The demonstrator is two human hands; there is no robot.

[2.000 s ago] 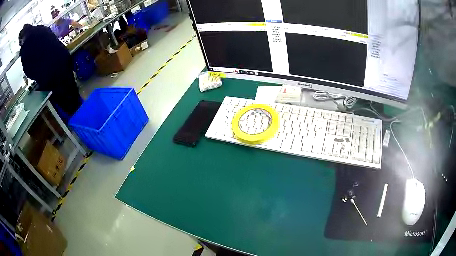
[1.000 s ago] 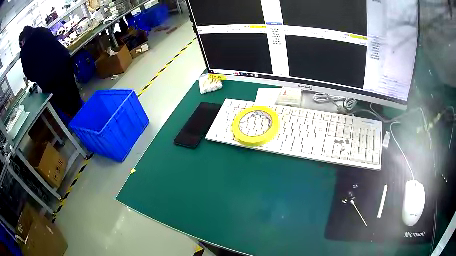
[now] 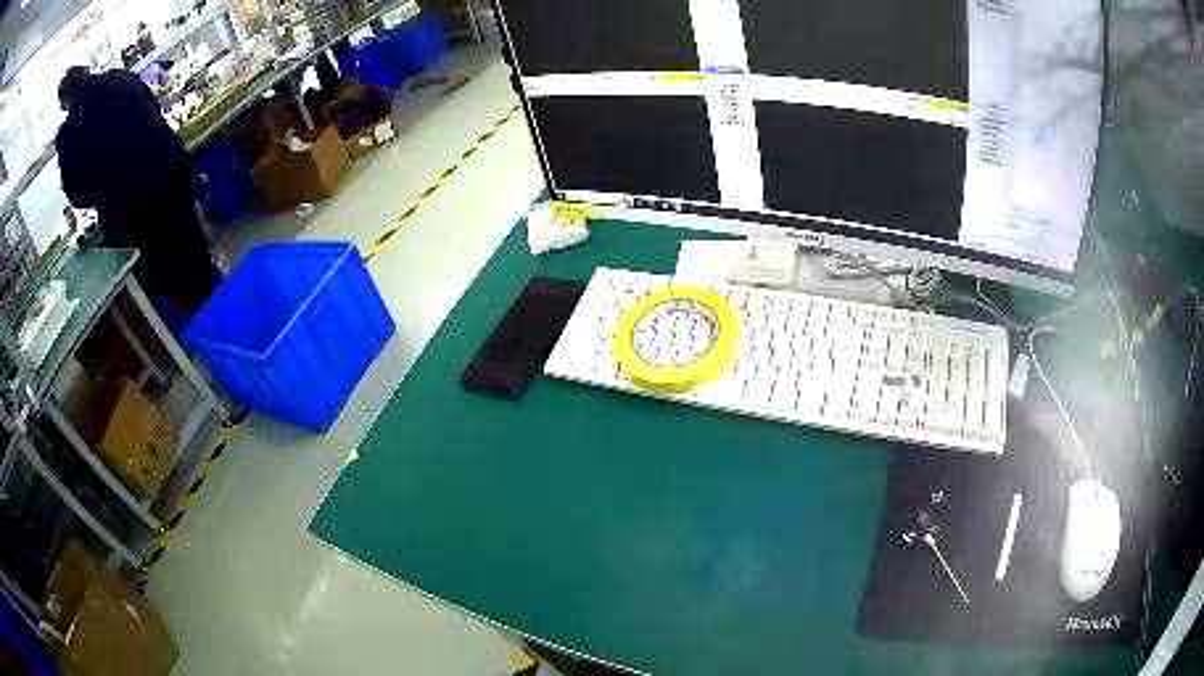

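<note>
Neither of my hands is in the picture. A green bench mat (image 3: 634, 489) lies in front of me. A long white keyboard (image 3: 845, 363) lies on it below the monitor, with a yellow tape roll (image 3: 629, 346) on its left part. A flat black phone-like rectangle (image 3: 519, 337) lies left of the keyboard. A white corded mouse (image 3: 1091, 541) rests on a black mouse pad (image 3: 898, 594). A thin pale stick (image 3: 948, 568), a thicker white stick (image 3: 1009, 538) and small dark specks (image 3: 931, 508) also lie on the pad.
A large monitor (image 3: 858, 145) with dark panes stands at the back. A small white bundle (image 3: 557, 233) lies by its left corner. A blue tote (image 3: 297, 343) stands on the floor left of the bench. A person in dark clothes (image 3: 132, 172) stands at another bench beyond, near cardboard boxes (image 3: 304, 165).
The view has shifted very slightly, so the bench things sit a few pixels lower. The person at the far bench has moved a little. Nothing on the bench has visibly moved.
</note>
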